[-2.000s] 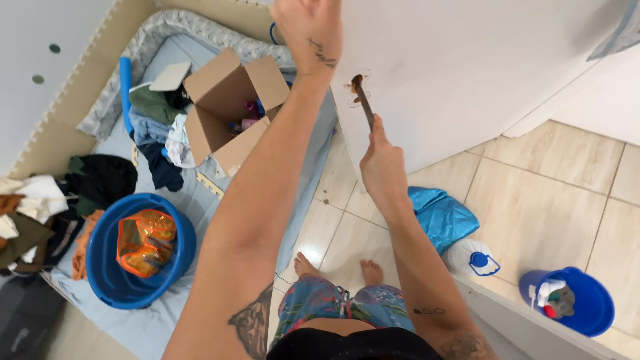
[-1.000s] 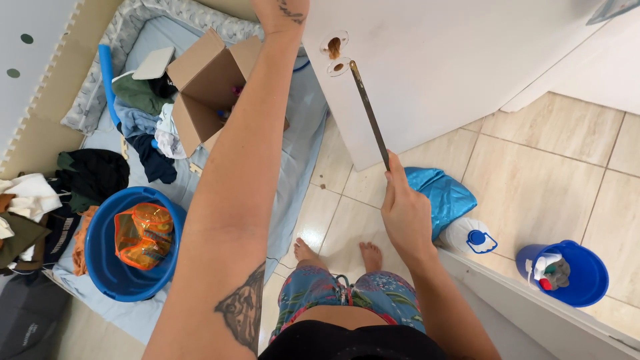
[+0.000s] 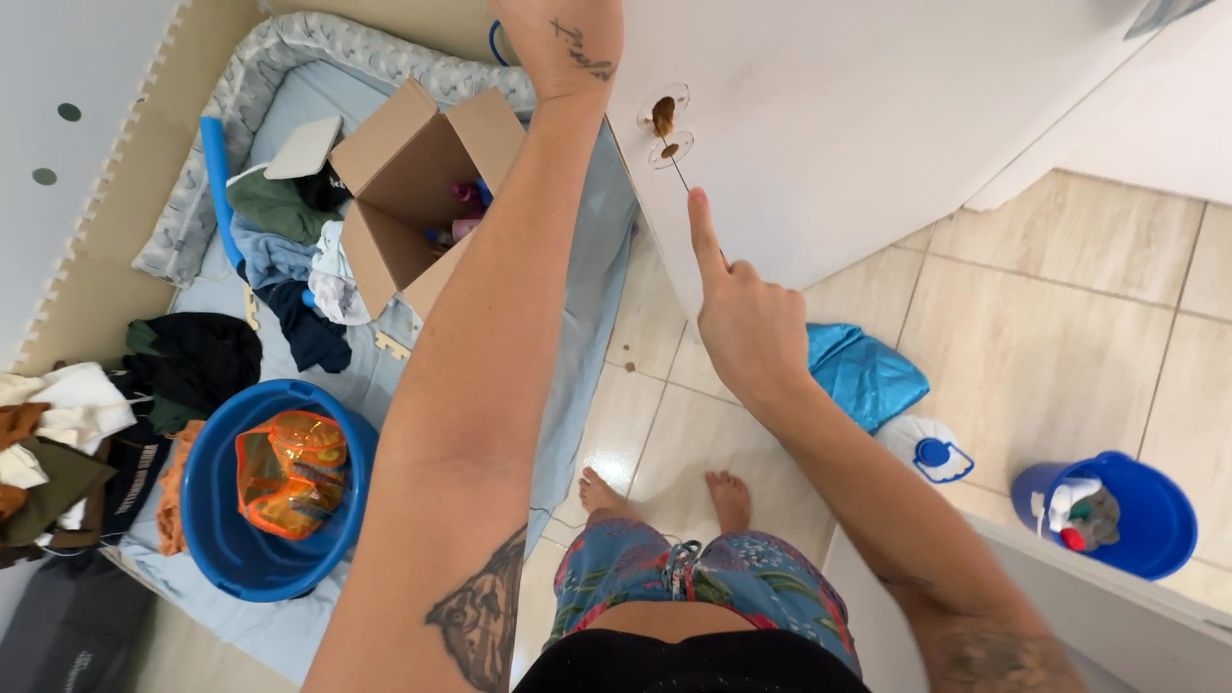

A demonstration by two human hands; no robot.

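Observation:
My right hand [image 3: 756, 332] grips a long, narrow metal tool [image 3: 680, 174], its index finger stretched along it. Seen edge-on, the tool looks like a thin dark line, and its handle is hidden in the palm. Its far end is at the lower, smaller hole [image 3: 671, 151] in a white door [image 3: 828, 125]. Just above that is a larger hole [image 3: 663, 115] with ragged brown edges. Faint ring marks surround both holes. My left hand [image 3: 568, 43] is at the top edge beside the door; its fingers are cut off by the frame, so any hold is hidden.
On the left, a blue-sheeted mattress [image 3: 577, 385] bears an open cardboard box [image 3: 385, 183], clothes [image 3: 279, 207] and a blue tub [image 3: 197, 500]. At right on the tiled floor are a shiny blue bag [image 3: 861, 375], a white jug [image 3: 905, 443] and a blue bucket [image 3: 1155, 520].
One second ago the tool's flat side showed, with its tip by the lower hole; now it is edge-on. My right hand has moved up nearer the holes, index finger extended.

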